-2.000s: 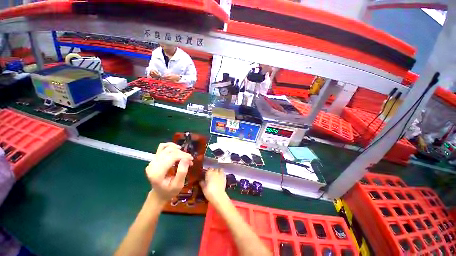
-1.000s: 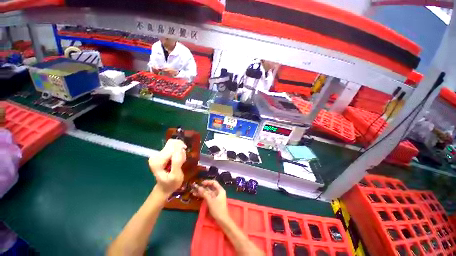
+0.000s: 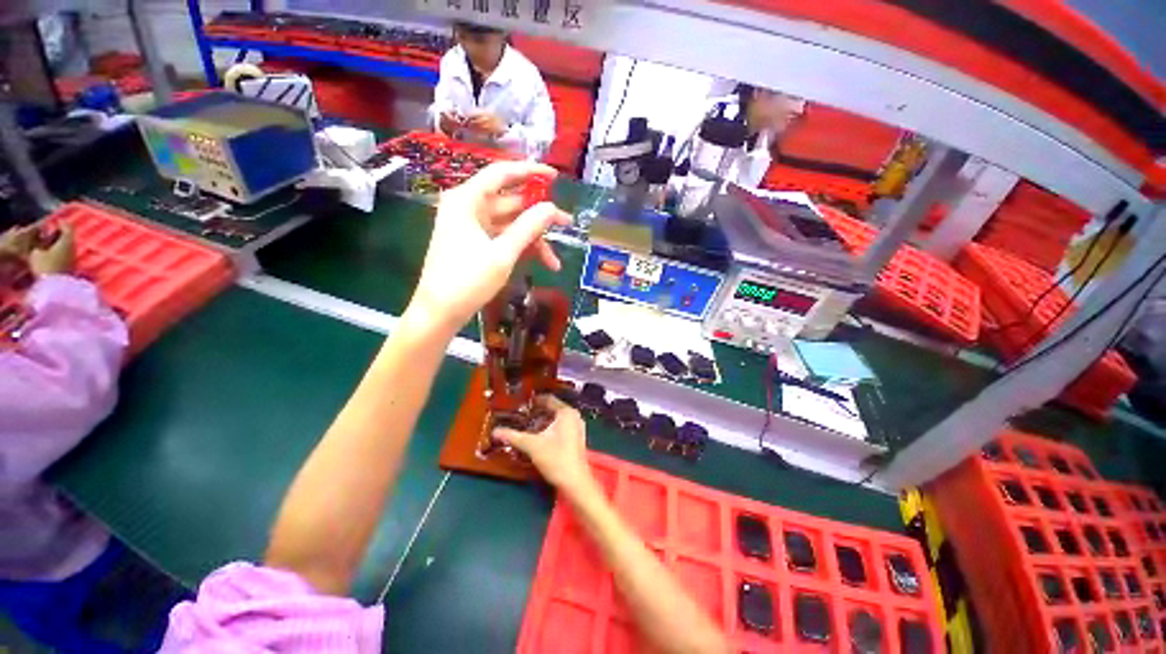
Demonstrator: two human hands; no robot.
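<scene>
The brown-red test fixture [image 3: 527, 345] stands upright on its flat brown base, left of the red-orange compartment tray [image 3: 646, 492]. My left hand [image 3: 492, 243] is raised above the fixture, its fingers curled around the bright red clamp handle [image 3: 535, 192]. My right hand [image 3: 552, 441] is low at the fixture's base. Its thumb and fingers are around a small dark smartwatch unit [image 3: 518, 424], which they partly hide. The tray holds dark units in its right pockets; several left pockets are empty, and my right forearm crosses it.
Loose watch units [image 3: 661, 428] lie in a row behind the tray. Set-aside units [image 3: 643, 358] lie on white paper on the ledge, below the blue instrument [image 3: 652, 281] and DC power supply [image 3: 767, 309]. Stacked trays [image 3: 1023, 537] stand right. A pink-sleeved person [image 3: 58, 371] is left.
My left hand has risen from beside the fixture to above it, with the red handle now showing. My right hand stays low at the fixture's base. The camera view has shifted.
</scene>
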